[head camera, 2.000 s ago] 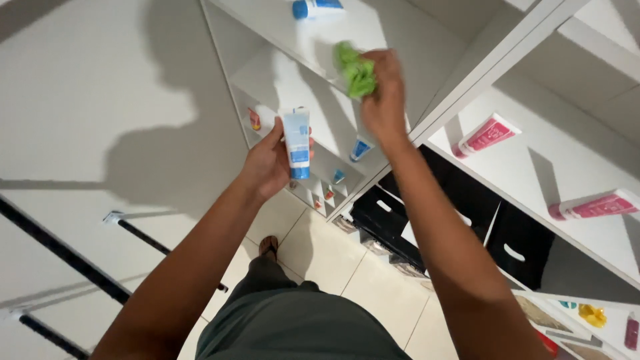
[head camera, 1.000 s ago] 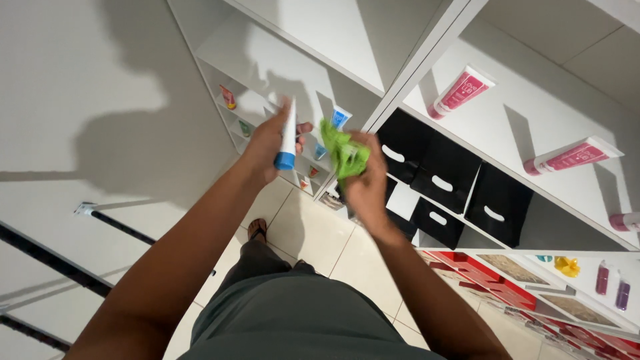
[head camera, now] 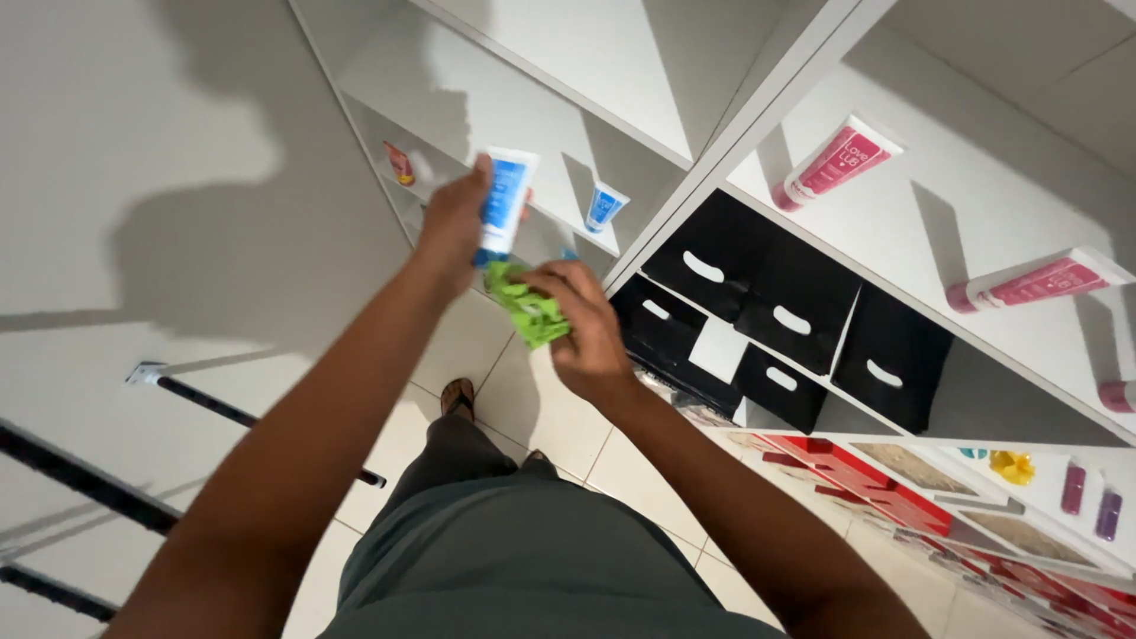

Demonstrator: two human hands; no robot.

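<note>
In my left hand (head camera: 454, 222) is a white and blue squeeze tube (head camera: 507, 197), held with its blue cap pointing down toward me. My right hand (head camera: 581, 324) grips a crumpled bright green cloth (head camera: 531, 306), which meets the cap end of the tube. Behind the tube, a smaller blue and white tube (head camera: 606, 208) stands on a white shelf (head camera: 550, 200). To its left is a small red and yellow tube (head camera: 398, 164) on a lower shelf.
Pink tubes (head camera: 839, 162) stand on the right shelf (head camera: 923, 169). Under it, black bags with cut-out handles (head camera: 792, 319) fill white compartments. Black rails (head camera: 84, 477) are mounted on the left wall. Red items (head camera: 852, 475) and a yellow object (head camera: 1012, 467) are at the lower right.
The green cloth has come from beside the shelf, two seconds ago, down to the capped end of the tube. My left hand has turned the tube, so its blue printed side shows.
</note>
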